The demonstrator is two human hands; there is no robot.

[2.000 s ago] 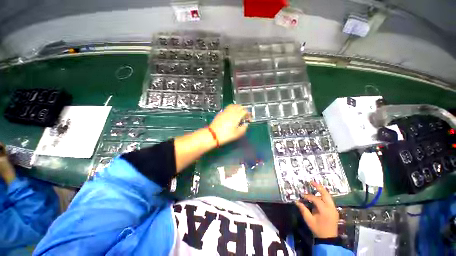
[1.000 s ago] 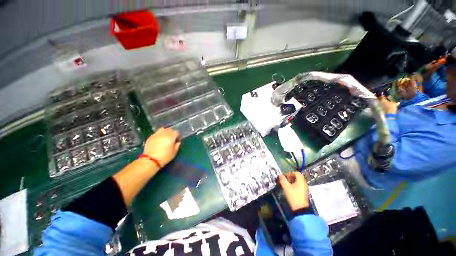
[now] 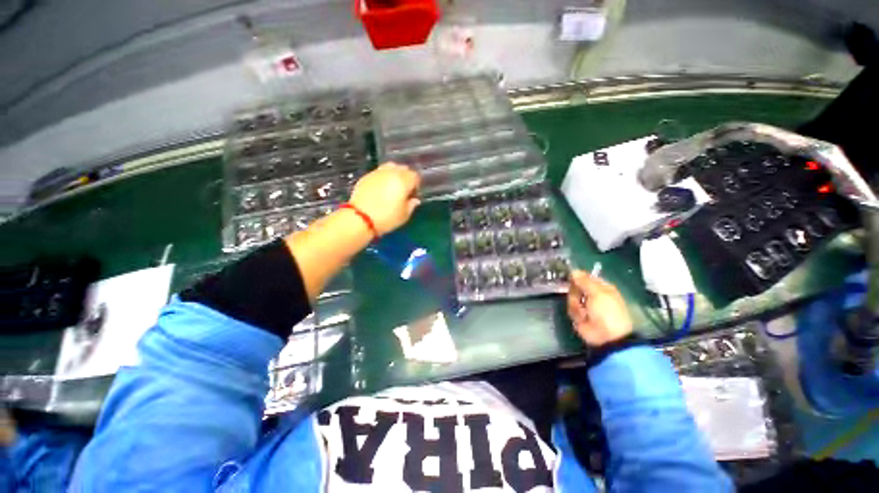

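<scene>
A clear blister tray filled with shiny parts (image 3: 511, 243) lies flat right of centre, its upper edge close against the empty blister trays (image 3: 458, 135). My right hand (image 3: 599, 308) is at its lower right corner, fingertips closed on the edge; a thin pale tip sticks up beside the fingers. My left hand (image 3: 388, 197) is at the lower left corner of the empty trays, fingers curled; whether it holds anything is hidden. A blue-ended film packet (image 3: 410, 262) and a small white sheet with a brownish area (image 3: 426, 339) lie below it.
Another part-filled tray (image 3: 294, 164) stands upper left. A clear tray (image 3: 313, 351) is partly under my left sleeve. A white sheet (image 3: 114, 318) and black tray lie far left. A white box (image 3: 617, 188), hose and black tray (image 3: 771, 217) are right. A bagged tray (image 3: 723, 414) is lower right.
The full tray has moved away from me, up to the empty trays, with my right hand at its corner. My left hand stays near the empty trays. The camera view has turned.
</scene>
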